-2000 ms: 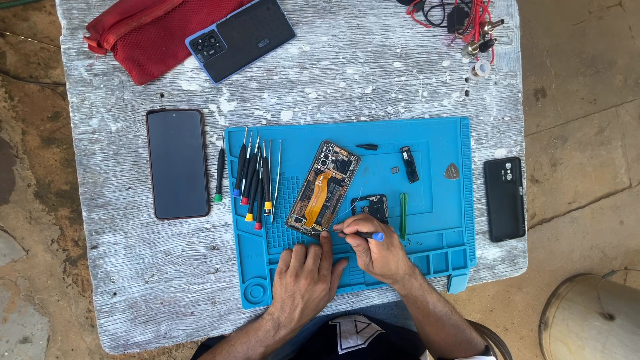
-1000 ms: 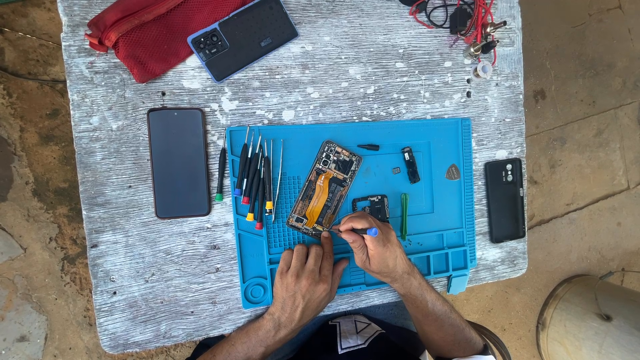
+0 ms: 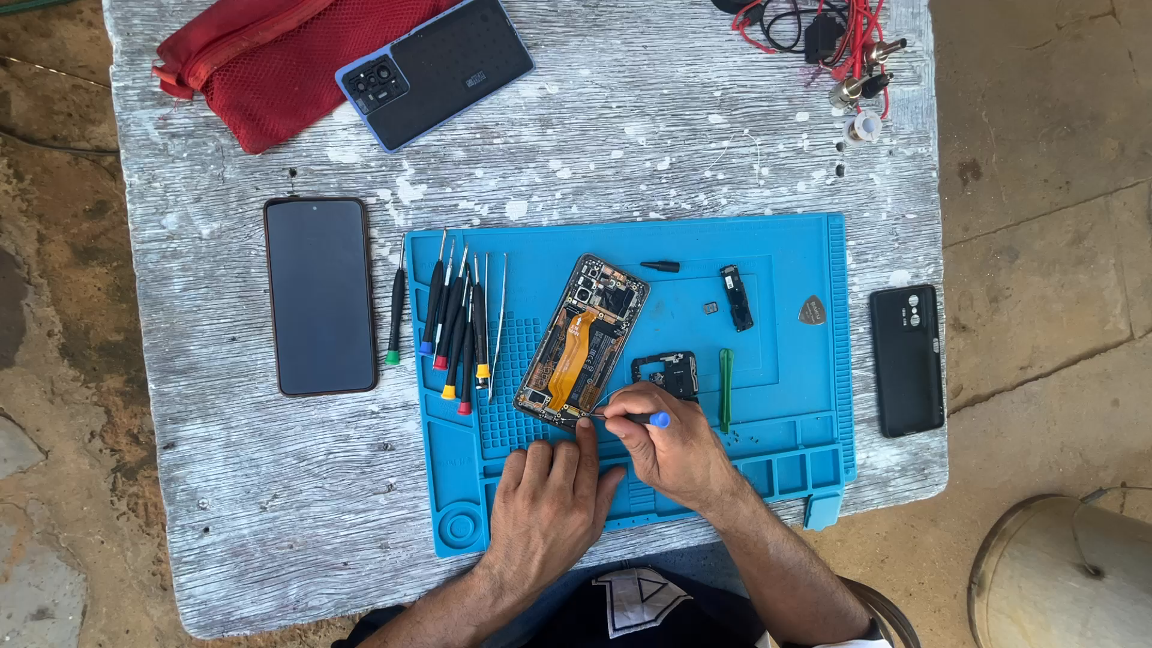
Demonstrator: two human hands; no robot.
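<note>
An opened smartphone point(image 3: 583, 346) with orange flex cables lies tilted on a blue silicone repair mat point(image 3: 801, 247). My left hand point(image 3: 549, 504) rests on the mat below it, its index fingertip at the phone's bottom edge; it grips nothing. In my right hand point(image 3: 670, 441) is a precision screwdriver point(image 3: 646, 418) with a blue end cap, its tip at the phone's lower right corner. Partly under that hand is a black phone inner cover point(image 3: 681, 371). A green pry tool point(image 3: 725, 390) lies to its right.
Several screwdrivers point(image 3: 466, 333) and a metal pick point(image 3: 498, 319) lie left of the phone. Around the mat are a dark-screened phone point(image 3: 320, 297), a black phone case point(image 3: 906, 360), another phone point(image 3: 450, 72), a red mesh pouch point(image 3: 270, 81) and tangled wires point(image 3: 832, 36). A speaker module point(image 3: 736, 297) and guitar pick point(image 3: 812, 310) sit on it.
The screwdriver in my right hand leans differently, its blue end a little lower than two seconds ago. My left hand and the opened phone have not plainly moved.
</note>
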